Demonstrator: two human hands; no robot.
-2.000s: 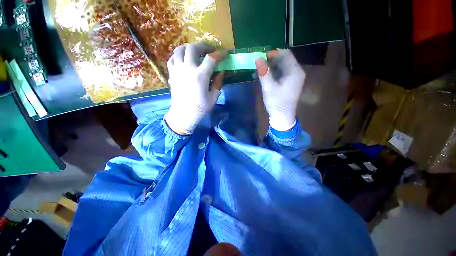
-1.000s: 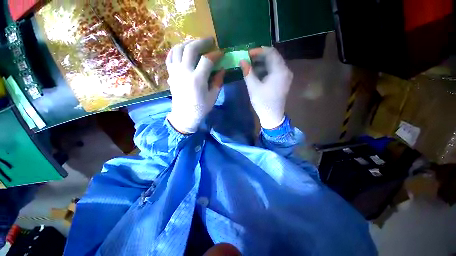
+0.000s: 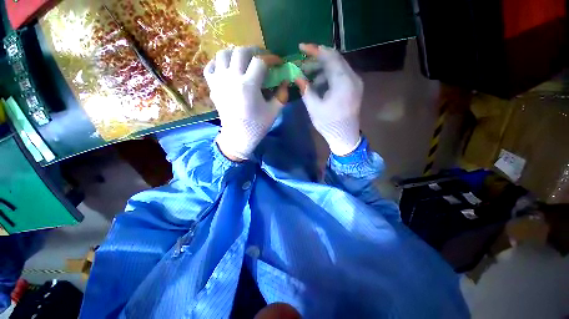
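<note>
A pale green strip is held at the bench's front edge, partly covered by fingers. My left hand, in a white glove with bare fingertips, grips its left part. My right hand, gloved the same way, has its thumb at the strip's right end; its index finger is raised off it, and its fingertips are slightly blurred. A dark green edge shows behind the strip; whether it is a circuit board is unclear.
An amber sheet with small brown pieces and a slim tool lies left. Circuit board strips and pale green strips lie far left. A black tray with red inside stands right. Cardboard boxes are on the floor.
My right hand has moved left towards my left hand, and its index finger has lifted. Less of the green strip shows between the hands. The view has shifted slightly.
</note>
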